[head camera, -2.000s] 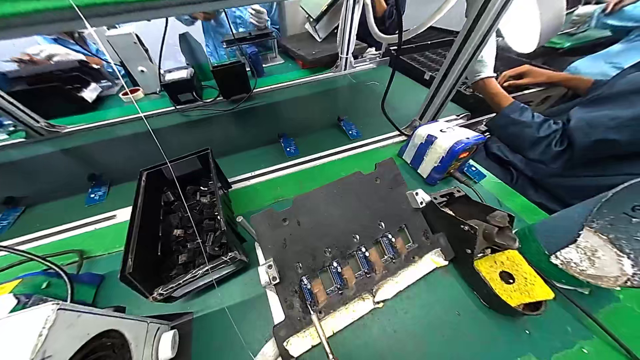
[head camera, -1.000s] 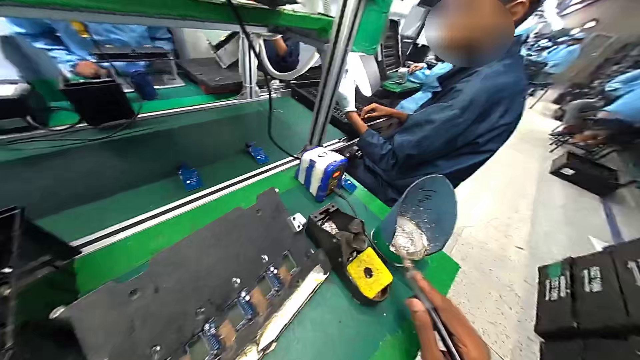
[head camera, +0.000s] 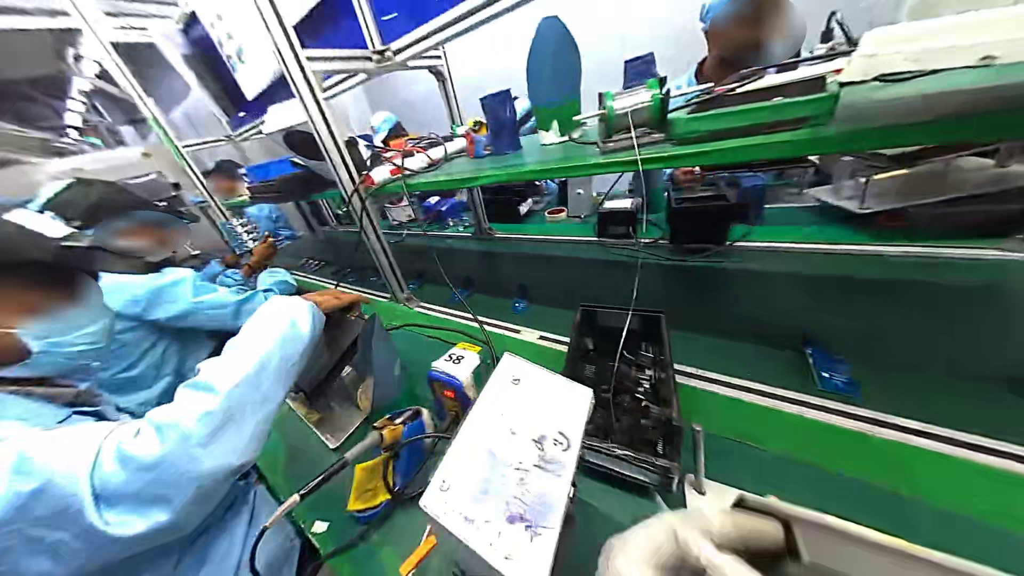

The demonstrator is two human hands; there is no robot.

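Observation:
A pale-gloved hand, taken as my left hand (head camera: pixel 680 544), is blurred at the bottom edge, beside a light grey housing (head camera: pixel 848 532) with an upright metal rod. Its fingers look bent, but whether they hold anything cannot be told. My right hand is out of view. Just beyond the glove is a black plastic bin (head camera: pixel 628 384) of small dark parts. Left of it, a white box-shaped unit (head camera: pixel 512 472) bears handwriting. Further left, a soldering iron (head camera: pixel 336 468) rests in a blue holder (head camera: pixel 412 452) with a yellow sponge (head camera: pixel 370 484), near a blue-and-white soldering station (head camera: pixel 454 380).
A co-worker's light-blue sleeve (head camera: pixel 200 400) and hand reach over a dark box at the left. Blue circuit boards (head camera: pixel 832 368) lie on the conveyor lane behind. A green shelf (head camera: pixel 520 166) and metal posts (head camera: pixel 336 144) cross above the bench. Cables run beside the soldering station.
The view has swung far left. One second ago my bare right hand held a slim tool at a cup of metallic residue; hand, tool and cup are now out of view. The gloved hand has appeared.

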